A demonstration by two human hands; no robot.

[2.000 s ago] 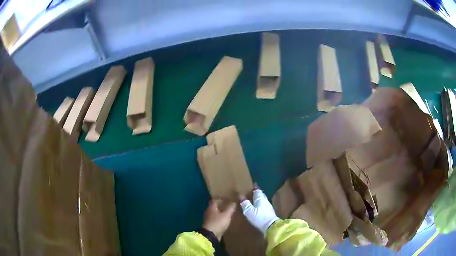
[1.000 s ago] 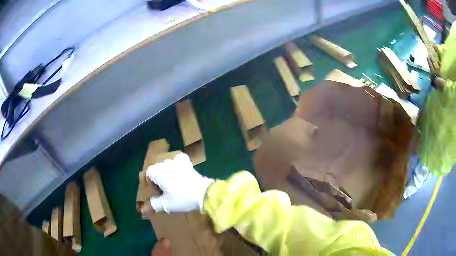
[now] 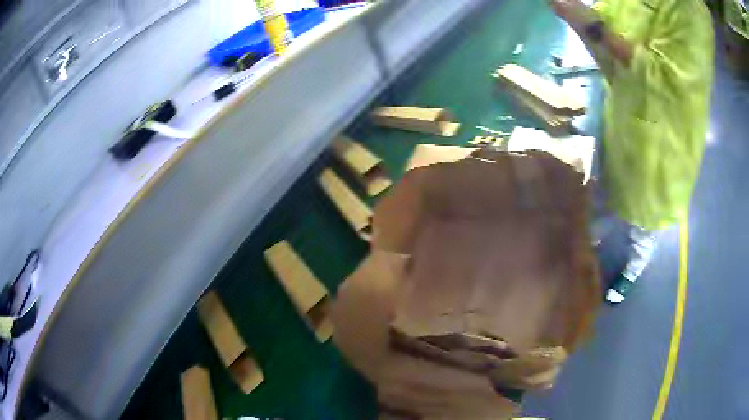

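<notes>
Neither of my hands can be made out in the head view; only a small pale sliver shows at the bottom edge, too little to identify. Nearest in front of me is the open kraft paper wrapping (image 3: 493, 246), large, brown and crumpled, with folded cardboard pieces (image 3: 460, 343) in its lower part. Several formed cartons lie apart on the green surface to its left, one (image 3: 300, 283) with its open end towards me. Another formed carton (image 3: 415, 120) lies sideways beyond the wrapping.
A person in a yellow-green smock (image 3: 657, 115) stands at the upper right, beside a stack of flat blanks (image 3: 542, 94). A raised grey shelf (image 3: 205, 205) runs along the left, holding a blue tray (image 3: 267, 37) and black items. A yellow line (image 3: 677, 320) marks the floor at right.
The view has turned to the right. My gloved right hand, the carton it held and my sleeve have left the picture. The wrapping now sits nearer the middle, and more of the other person shows.
</notes>
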